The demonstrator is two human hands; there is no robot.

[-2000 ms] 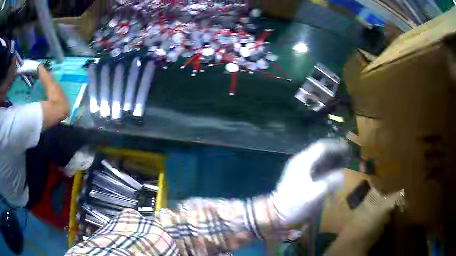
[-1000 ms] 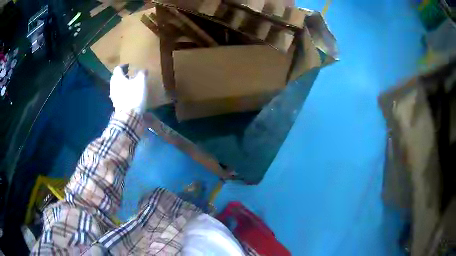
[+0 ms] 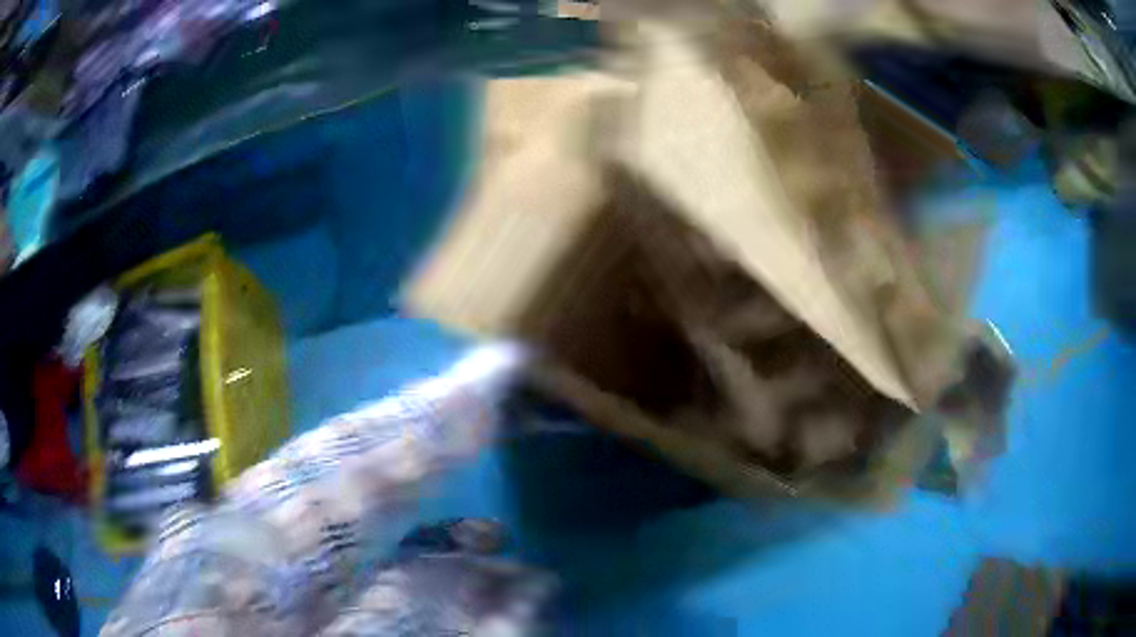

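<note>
The head view is heavily blurred. A large open cardboard carton (image 3: 698,436) fills the middle, tilted, with its dark mouth facing me and its flaps spread. Something brown and crumpled-looking shows inside, too blurred to name. My left hand (image 3: 490,363), in a white glove at the end of a checked sleeve, is closed at the carton's lower left edge by a flap. Its fingertips are blurred or hidden. My right hand is not in view.
A yellow crate (image 3: 249,361) of long dark-and-silver parts stands on the blue floor (image 3: 772,585) at left. The dark green bench (image 3: 374,62) runs across the top left. A brown piece (image 3: 1007,600) lies at bottom right.
The view has swung back left, bringing the yellow crate into full view. My left hand, open and apart beside cardboard before, is now at the edge of an open, tilted carton.
</note>
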